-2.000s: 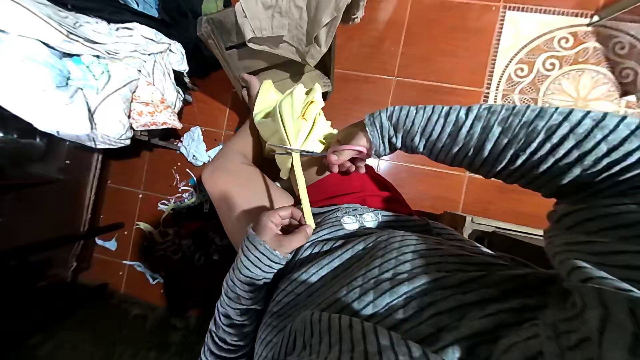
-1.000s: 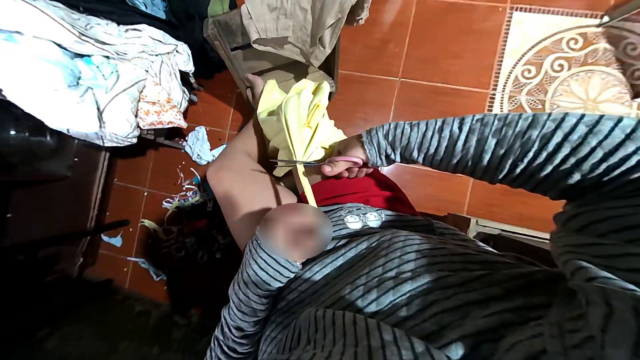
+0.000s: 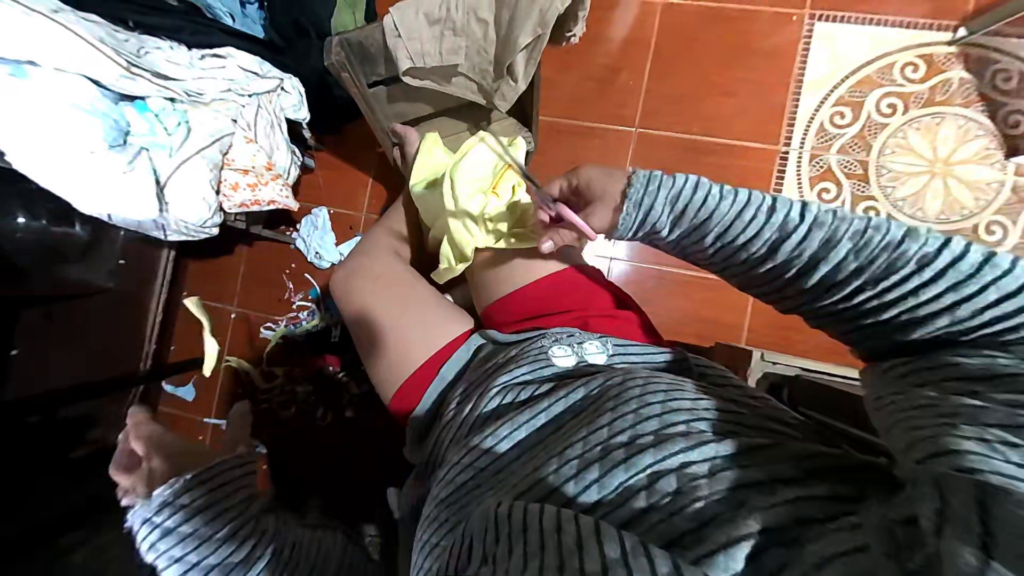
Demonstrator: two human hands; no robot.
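My right hand (image 3: pixel 582 210) holds pink-handled scissors (image 3: pixel 572 218), their blades pointing up and left across a bunched yellow cloth (image 3: pixel 472 188). The cloth lies over my lap and knees, right beside that hand; whether the fingers also pinch it cannot be told. Away at the lower left, my left hand (image 3: pixel 164 456) is spread over the floor, thumb apart from the fingers, with nothing in it. A narrow yellow cloth strip (image 3: pixel 205 336) is above that hand, over the tiles; whether it rests on them or is falling is unclear.
Pale blue cloth (image 3: pixel 318 238) and thin scraps (image 3: pixel 300 316) lie on the tiled floor to the left. White and patterned clothes (image 3: pixel 160 136) are heaped at the upper left. A wooden crate (image 3: pixel 356 68) with beige cloth (image 3: pixel 472 48) over it stands beyond my foot.
My left hand has moved from my lap out to the lower left and let go of the yellow strip, which is now apart from the cloth. The scissors have swung away from the strip's place.
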